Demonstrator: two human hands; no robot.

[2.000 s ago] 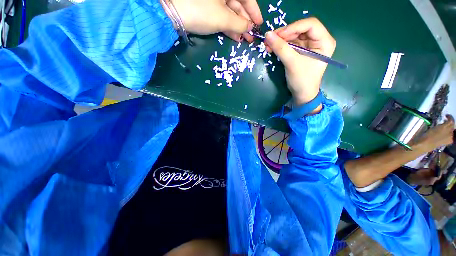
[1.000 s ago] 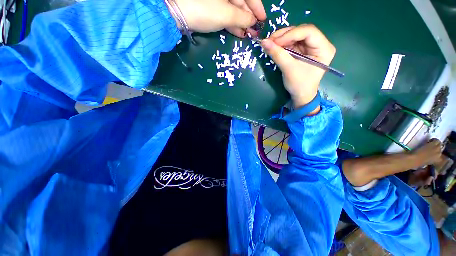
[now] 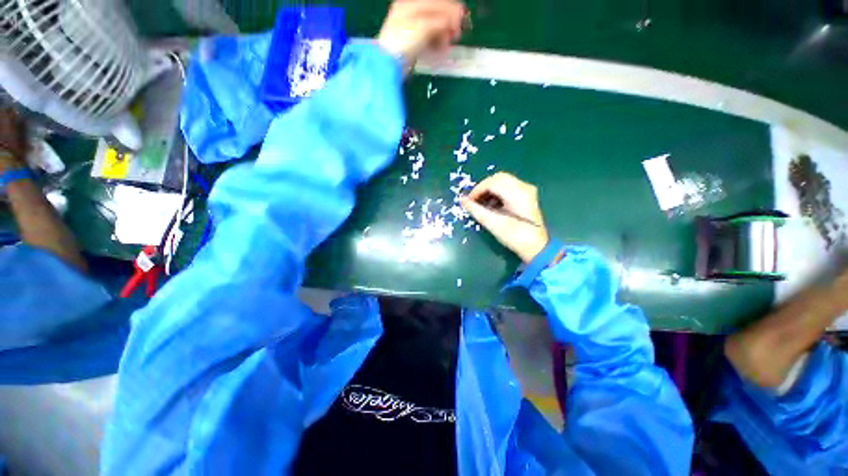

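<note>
Many loose white bits [image 3: 432, 223] lie scattered and heaped on the green mat [image 3: 595, 121]. My right hand [image 3: 511, 214] rests low at the heap's right side, fingers closed around thin dark tweezers [image 3: 525, 220], which are mostly hidden by the hand. My left hand [image 3: 423, 30] is stretched to the far side, past the pale strip along the mat. It is blurred, with its fingers bent, and I cannot tell if it holds anything. A small dark cluster of components [image 3: 409, 141] lies beside my left sleeve.
A blue bin [image 3: 302, 56] with white contents stands beyond my left arm. A fan [image 3: 70, 60], red-handled pliers [image 3: 142, 270] and a neighbour's arm [image 3: 42, 218] are at left. At right are a white strip [image 3: 662, 181], a spool [image 3: 741, 246], a dark parts pile [image 3: 815, 200] and another person's arm [image 3: 790, 325].
My left hand has left my right hand and reached to the far side. My right hand has moved down to the white bits. The view has shifted, showing the fan and blue bin.
</note>
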